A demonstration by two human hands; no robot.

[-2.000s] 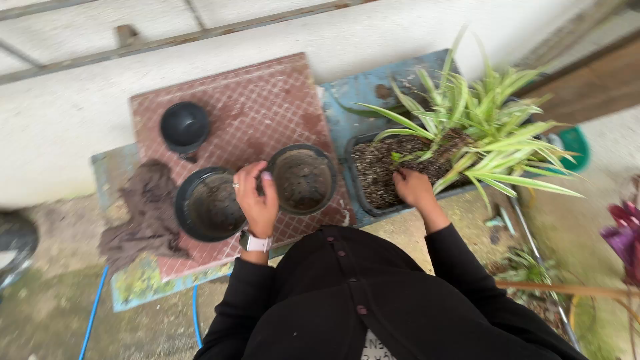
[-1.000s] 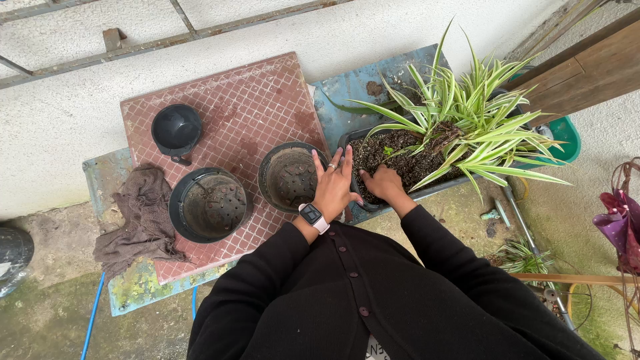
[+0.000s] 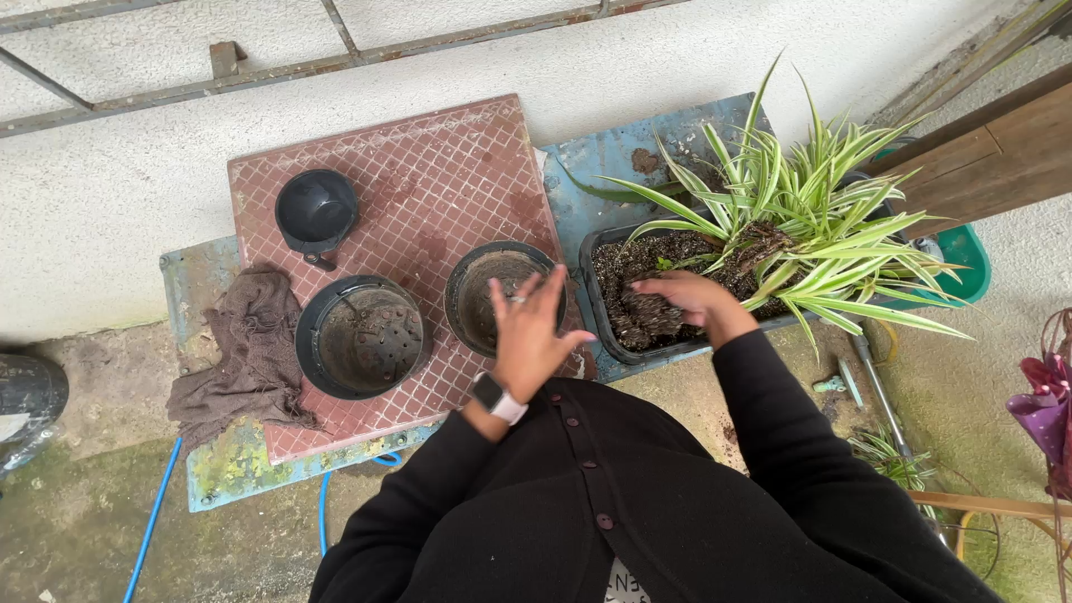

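My right hand (image 3: 695, 303) is at a dark rectangular planter (image 3: 590, 293), its fingers around a clump of dark potting soil (image 3: 651, 314). Beside the hand, variegated spider plants (image 3: 804, 209) with a bare root mass lie over the soil. My left hand (image 3: 533, 331), with spread fingers and a watch at the wrist, hovers over the near right edge of a round black plastic pot (image 3: 477, 293) and holds nothing. Left of it stands a second, larger round black pot (image 3: 364, 337) with drainage holes. A small black pot or scoop with a short handle (image 3: 316, 209) sits farther back.
A brown cloth (image 3: 243, 356) hangs at the left of a red patterned tile board (image 3: 419, 193), which rests on a weathered blue table (image 3: 586, 184). A green container (image 3: 963, 264) and a wooden beam (image 3: 997, 172) are at right. A blue hose (image 3: 151, 523) runs over the floor.
My right hand, earlier in the planter's soil, now has a clump of soil at its fingers. My left hand has moved from the planter's left edge to over the round pot.
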